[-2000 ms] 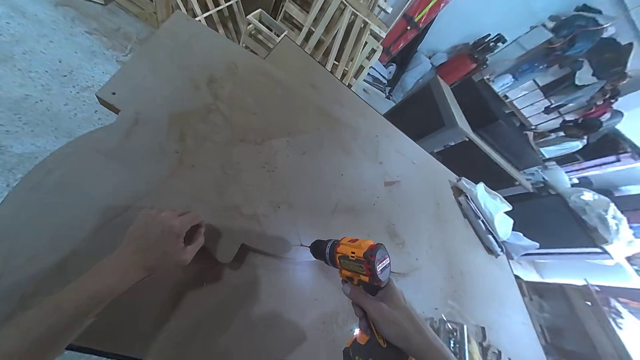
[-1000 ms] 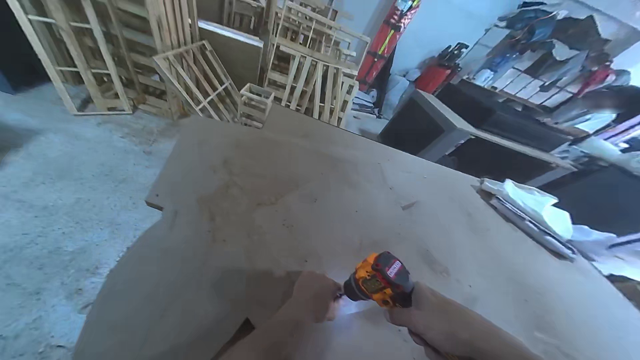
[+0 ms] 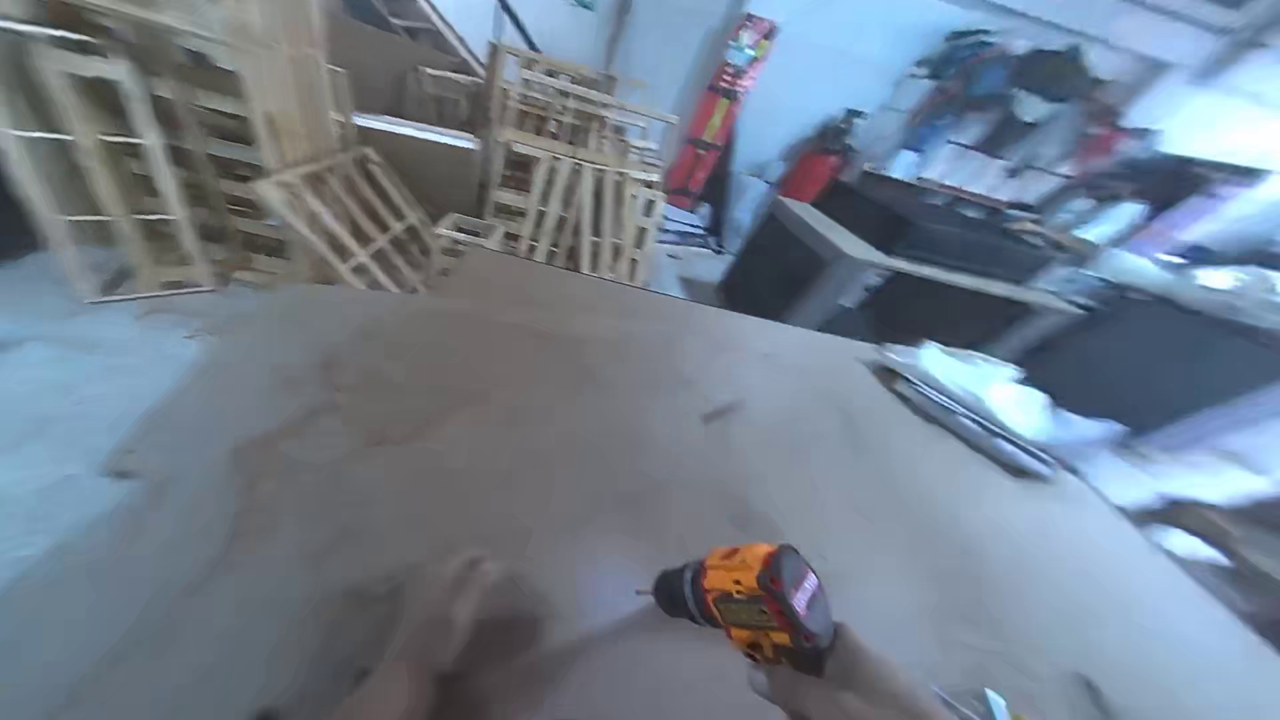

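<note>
My right hand [image 3: 840, 675] grips an orange and black cordless drill [image 3: 755, 605] at the lower middle. The drill lies on its side in the air, its chuck and short bit pointing left over a large brown board [image 3: 600, 400]. A patch of light falls on the board near the bit. To the left of the drill is my left hand [image 3: 450, 610], blurred, low over the board; whether it holds anything cannot be made out. The bottom edge of the view cuts off the drill's grip.
Wooden frames [image 3: 580, 190] and a slatted frame [image 3: 350, 215] stand beyond the board. White plastic wrap [image 3: 970, 385] lies at the board's right edge, with dark cabinets [image 3: 900, 240] behind it. Some small items [image 3: 985, 700] lie at the bottom right. A small chip [image 3: 721, 411] rests on the board.
One second ago my left hand was at the drill's tip; now it is apart from it, to the left. The drill remains in my right hand.
</note>
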